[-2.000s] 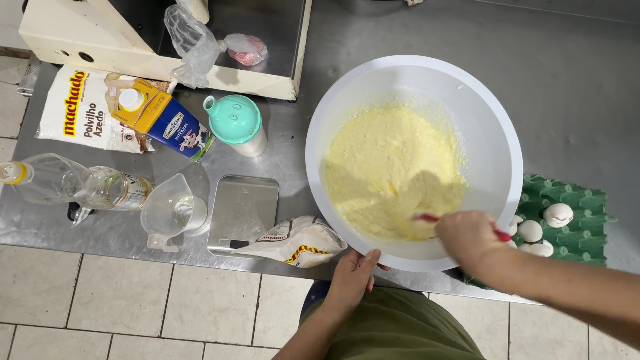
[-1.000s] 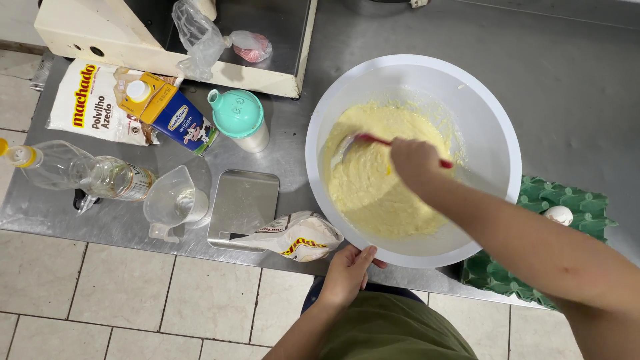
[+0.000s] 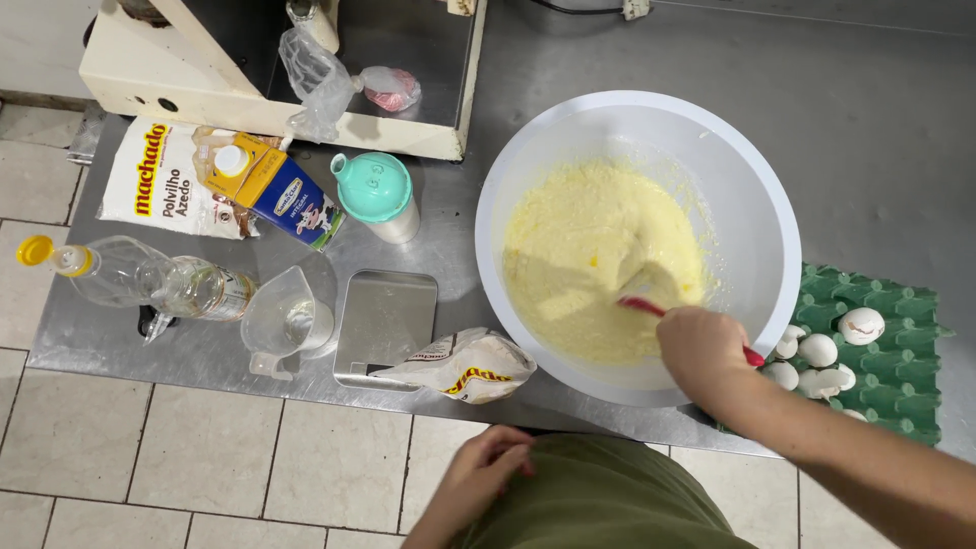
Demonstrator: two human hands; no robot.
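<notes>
My right hand (image 3: 705, 347) grips the red handle of a spatula (image 3: 643, 306), whose blade is partly sunk in a wet yellow mixture (image 3: 587, 252). The mixture lies in a large white plastic bowl (image 3: 772, 229) on the steel counter. My left hand (image 3: 496, 465) is off the bowl, beside my green shirt below the counter edge, its fingers loosely bent and holding nothing visible. Near it, a folded machado bag (image 3: 480, 374) rests partly on a flat kitchen scale (image 3: 387, 316). Right of the bowl, cracked eggshells (image 3: 862, 326) sit in a green egg tray (image 3: 900, 381).
Left on the counter are a plastic measuring jug (image 3: 282, 320), a clear bottle with a yellow cap (image 3: 130, 271), a milk carton (image 3: 274, 191), a bag of sour starch (image 3: 168, 175) and a teal-lidded shaker (image 3: 377, 194). Behind stands a cream-framed appliance (image 3: 404, 130) holding plastic bags.
My left hand has let go of the bowl's rim and moved down toward my shirt. My right hand has moved the spatula from the mixture's upper left toward the lower right.
</notes>
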